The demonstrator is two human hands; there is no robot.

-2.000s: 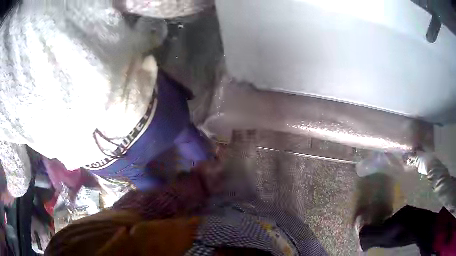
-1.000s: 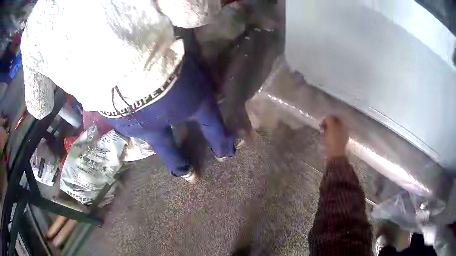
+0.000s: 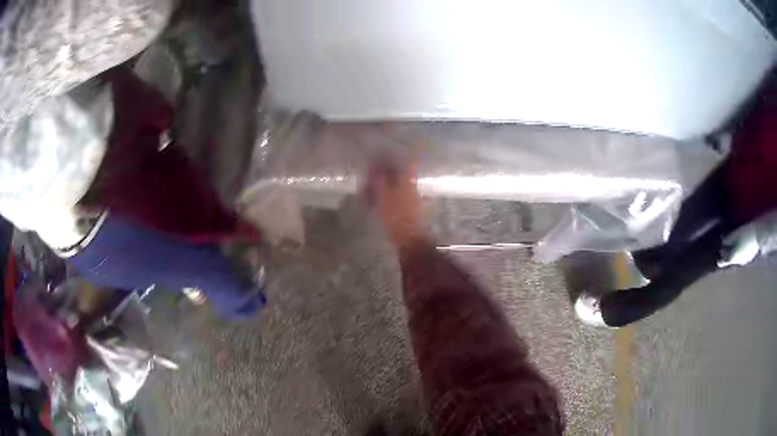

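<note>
The white sheet-metal housing (image 3: 511, 68) lies across the top of the view. Its long lower edge rests on brown padding covered with clear plastic (image 3: 545, 162). My right hand (image 3: 396, 200), in a dark red sleeve, reaches from the lower right to the front edge of the padding, below the housing. The hand is blurred. Whether it touches the plastic or holds something cannot be told. My left hand is not in view.
A person in a light top, dark red garment and blue trousers (image 3: 162, 268) stands at the left. Another person in black trousers (image 3: 664, 289) stands at the right. Crumpled plastic bags (image 3: 98, 392) lie lower left. A yellow line (image 3: 624, 366) crosses the speckled floor.
The view has turned, so the housing edge now runs nearly level. My right hand and sleeve appear further left in the picture. The person at the right shows more.
</note>
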